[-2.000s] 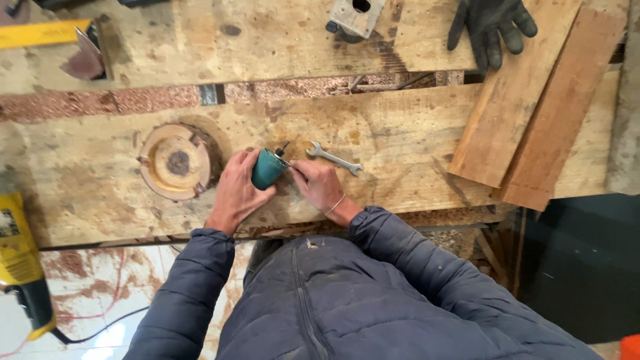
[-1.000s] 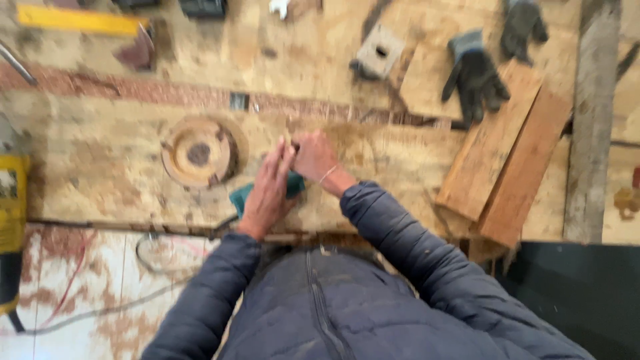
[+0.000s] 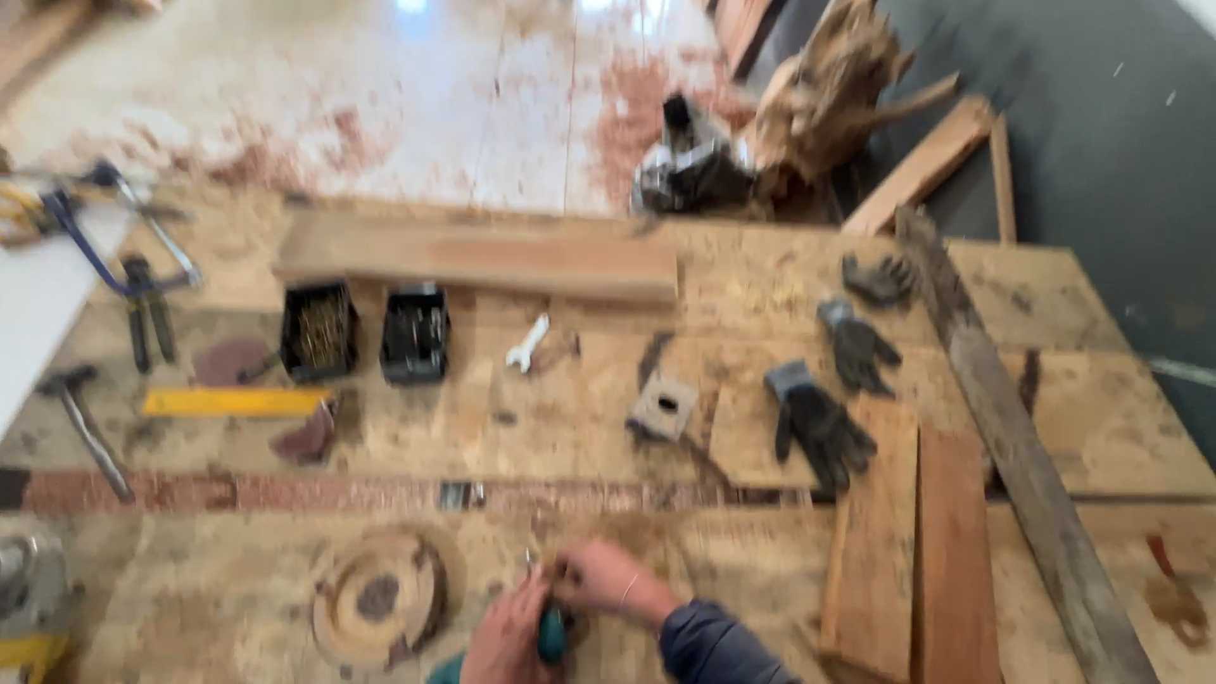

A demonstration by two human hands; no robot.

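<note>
At the bottom centre of the head view, my left hand (image 3: 508, 635) is closed around a green power tool (image 3: 551, 635), whose body is mostly hidden by the fingers. My right hand (image 3: 608, 578) touches the tool's front end, its fingers bent beside a short metal tip (image 3: 530, 560); whether it grips anything is blurred. Left of my hands lies a round carved wooden piece (image 3: 378, 600) with a dark centre and notched rim.
Beyond lie an open-end wrench (image 3: 528, 344), two black boxes of hardware (image 3: 415, 334), a yellow ruler (image 3: 237, 402), a hammer (image 3: 92, 437) and a square metal plate (image 3: 663, 406). Dark gloves (image 3: 822, 427), reddish boards (image 3: 955, 560) and a long rough timber (image 3: 1007, 427) occupy the right side.
The view has tilted up toward the far side of the bench. The wrench beside my hands two seconds ago is not seen there now. Both hands stay together at the green tool.
</note>
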